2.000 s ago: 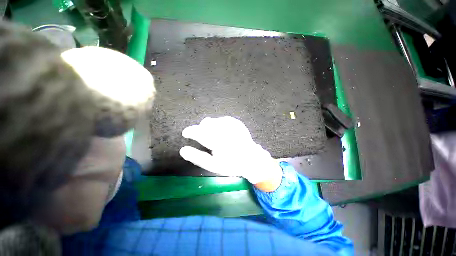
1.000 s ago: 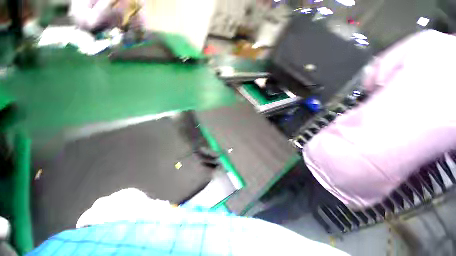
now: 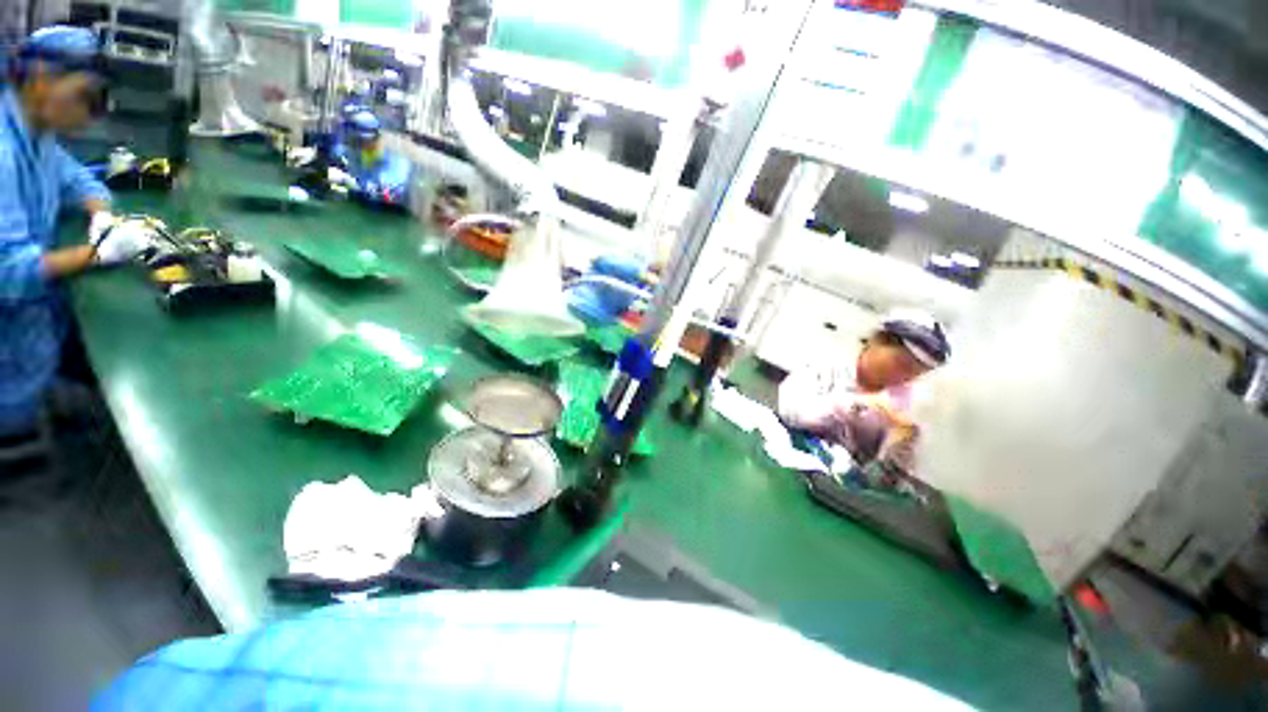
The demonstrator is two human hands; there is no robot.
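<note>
Neither of my hands shows; my blue checked smock fills the bottom edge. Nearest in front of me on the green bench stands a round metal dispenser can (image 3: 497, 480) with a raised shallow dish. A crumpled white cloth (image 3: 348, 531) lies left of it, with a dark handle-like item beside its lower edge. A green circuit board (image 3: 355, 383) lies farther back on the left. Another green board (image 3: 591, 406) lies behind the can, partly hidden by a dark post. A corner of the black mat (image 3: 661, 570) shows at the bottom.
Blue and white markers (image 3: 630, 373) are on the dark post. A pale fume hood (image 3: 533, 285) hangs behind it. Persons in blue smocks are at the far left and back; a person in a pale smock works at the right. A large pale panel (image 3: 1057, 403) stands at right.
The view has swung left and up from the mats to the long bench. The gloved hand seen two seconds ago is out of view, as are the foam pad and the pink sleeve.
</note>
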